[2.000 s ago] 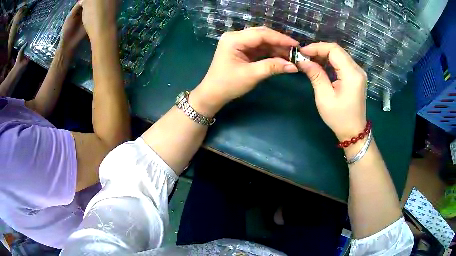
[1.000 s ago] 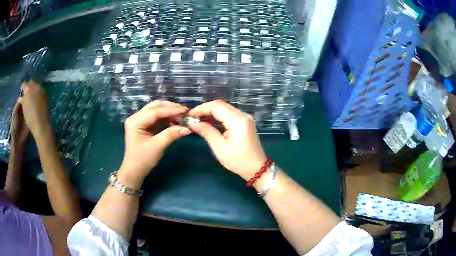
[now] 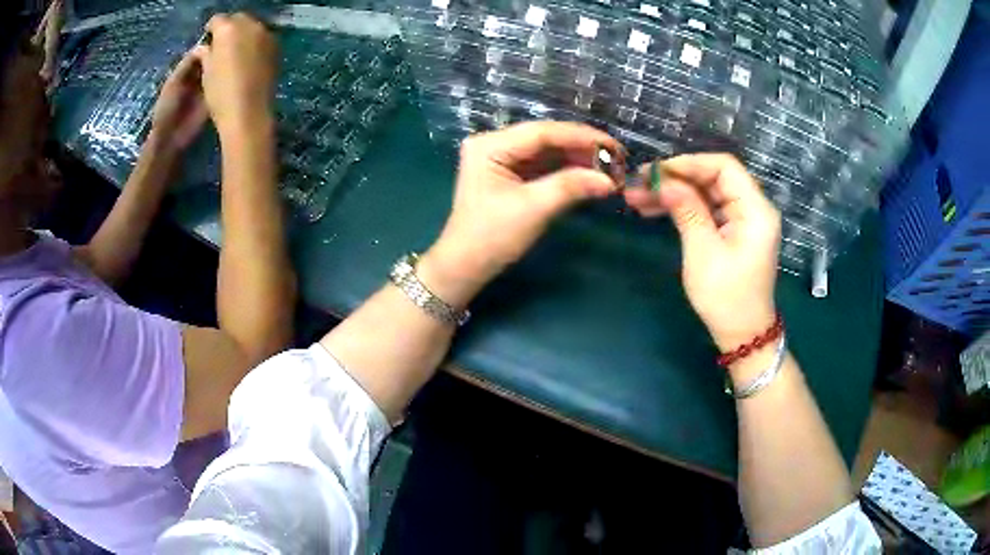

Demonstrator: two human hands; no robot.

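Observation:
A small electronic module point(image 3: 608, 160) with a bright white spot is pinched between the thumb and fingers of my left hand point(image 3: 519, 193). My right hand point(image 3: 722, 222) is just to its right, thumb and fingertips pinched at a small greenish part point(image 3: 655, 176); whether this is the same module or a separate piece I cannot tell. Both hands are above the front edge of a stack of clear blister trays point(image 3: 673, 81) holding rows of parts with white blocks. The fingers hide much of the module.
A co-worker in lilac point(image 3: 92, 369) sits at left, arms over a flatter tray point(image 3: 342, 103). A blue plastic basket point(image 3: 950, 255) is at right. A white dotted strip point(image 3: 917, 504) and green bottle point(image 3: 968, 468) are lower right. The dark green bench point(image 3: 586, 325) has a pale edge.
The view swung right and back left. My fingertips, close together around the module before, now show a slight gap, with a greenish part visible at the right fingertips.

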